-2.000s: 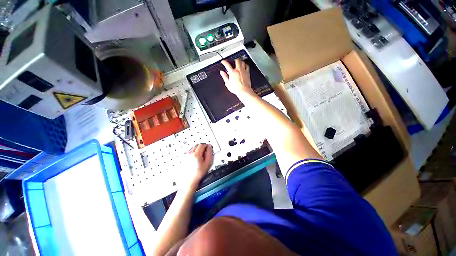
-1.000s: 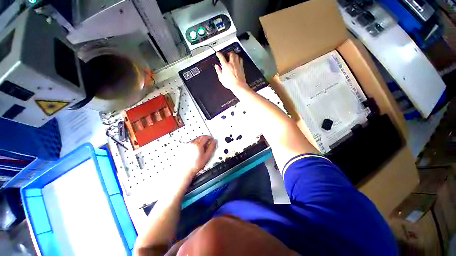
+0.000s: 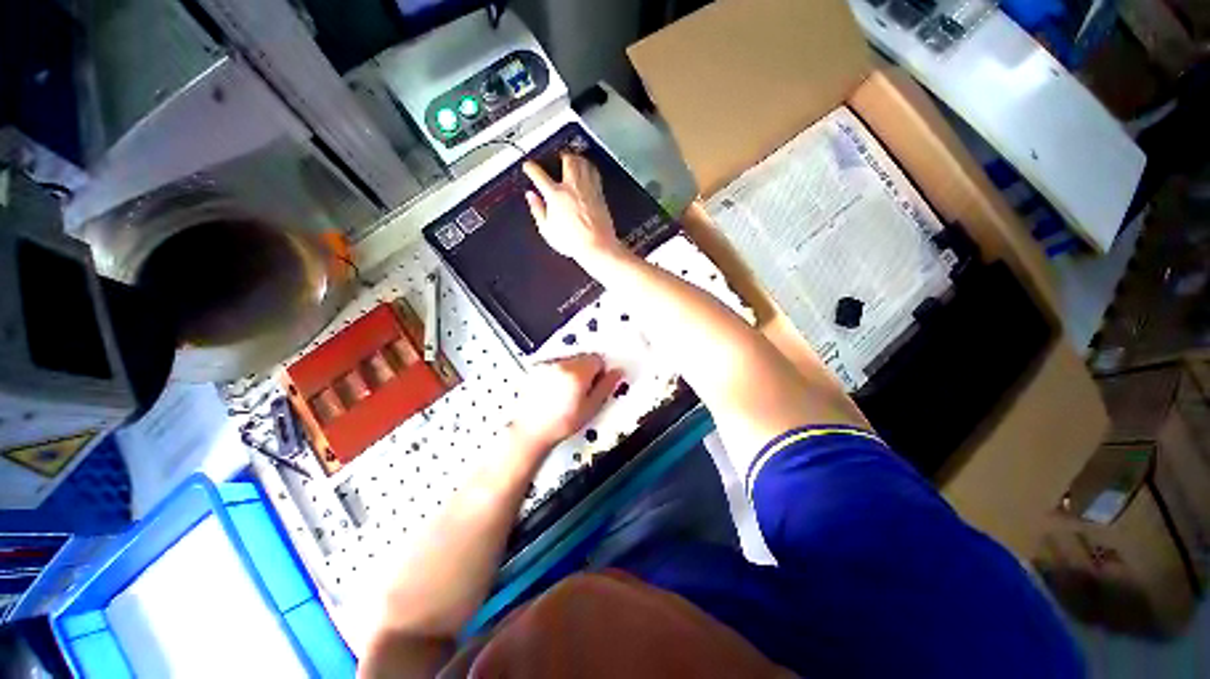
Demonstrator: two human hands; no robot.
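My right hand rests palm down on the upper part of the black mouse pad; a thin cable runs to it, and whatever is under the palm is hidden. My left hand lies low over the perforated base plate, among the small black parts, its fingers partly curled. Whether it holds a part cannot be told. The orange-red marking fixture sits on the plate to the left of my left hand.
The open carton at the right holds a white sheet with one black piece. A blue bin is lower left, the duct mouth and laser head upper left. A control box with green lights stands behind the pad.
My left hand has moved right across the plate to the small black parts. My right hand stays on the pad. The view has shifted, so the laser head is more cut off.
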